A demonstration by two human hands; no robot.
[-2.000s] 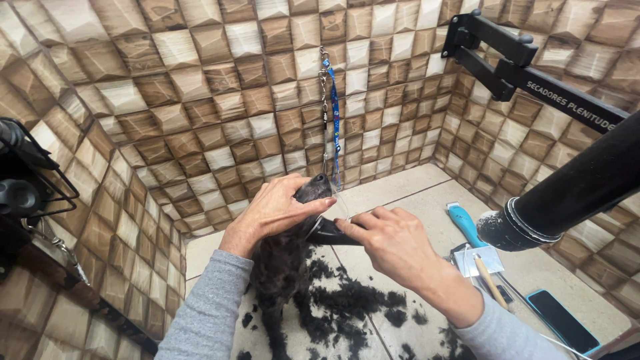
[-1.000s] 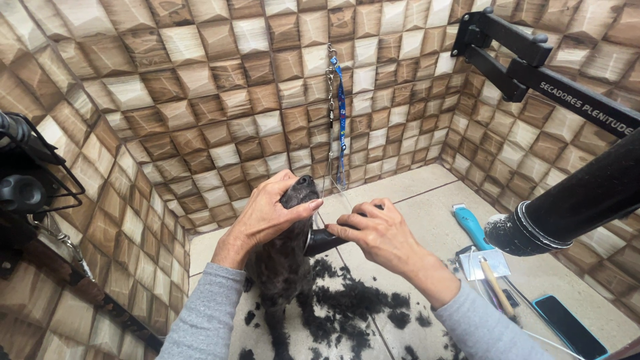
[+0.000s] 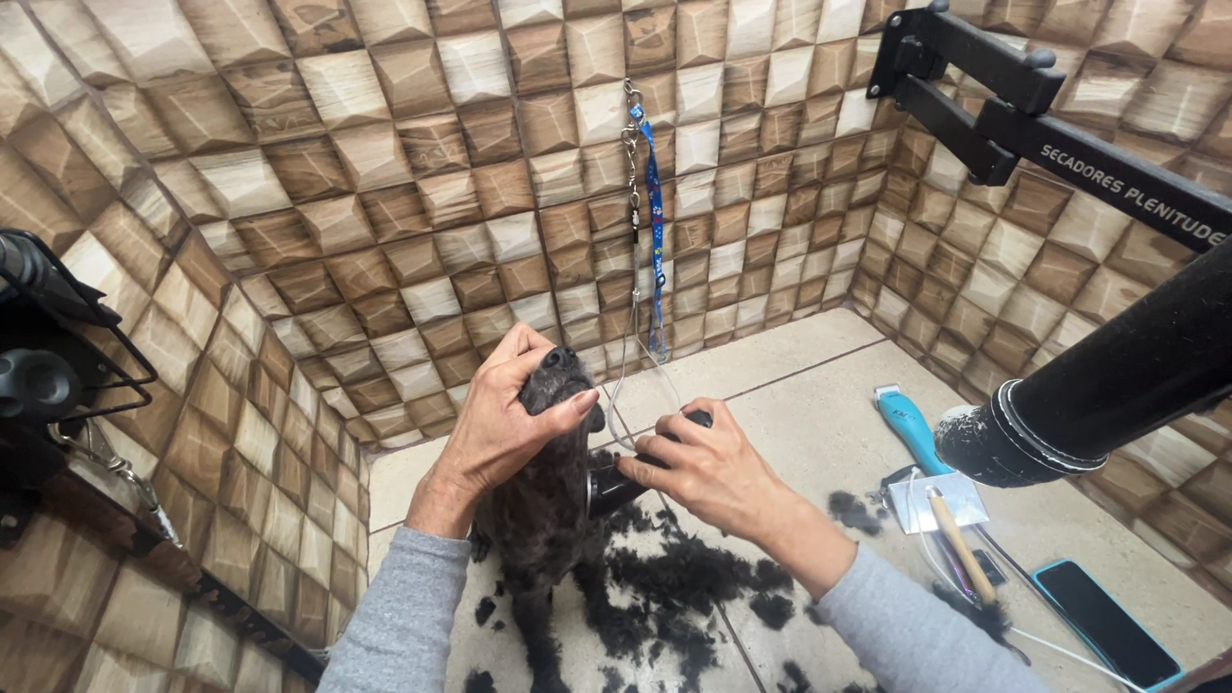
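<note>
A black dog (image 3: 539, 510) with a short coat sits or stands on the pale tiled surface, its muzzle (image 3: 556, 373) pointing up. My left hand (image 3: 500, 423) holds the dog's head, with the thumb under the jaw and the fingers behind. My right hand (image 3: 695, 462) grips a black hair clipper (image 3: 614, 484), whose blade end is at the dog's neck and chest. The fingers hide part of its body. Black clumps of cut hair (image 3: 688, 577) lie beside the dog.
A blue leash (image 3: 657, 221) and a chain with a thin cable loop (image 3: 619, 409) hang on the back wall. At right are a turquoise clipper (image 3: 907, 426), a wooden-handled brush (image 3: 962, 553), a phone (image 3: 1107, 621) and a black dryer nozzle (image 3: 1088, 385) on an arm.
Since the oldest frame, the dog's muzzle has tipped upward in my left hand. My right hand has moved a little lower with the black clipper, from near the head to the neck and chest.
</note>
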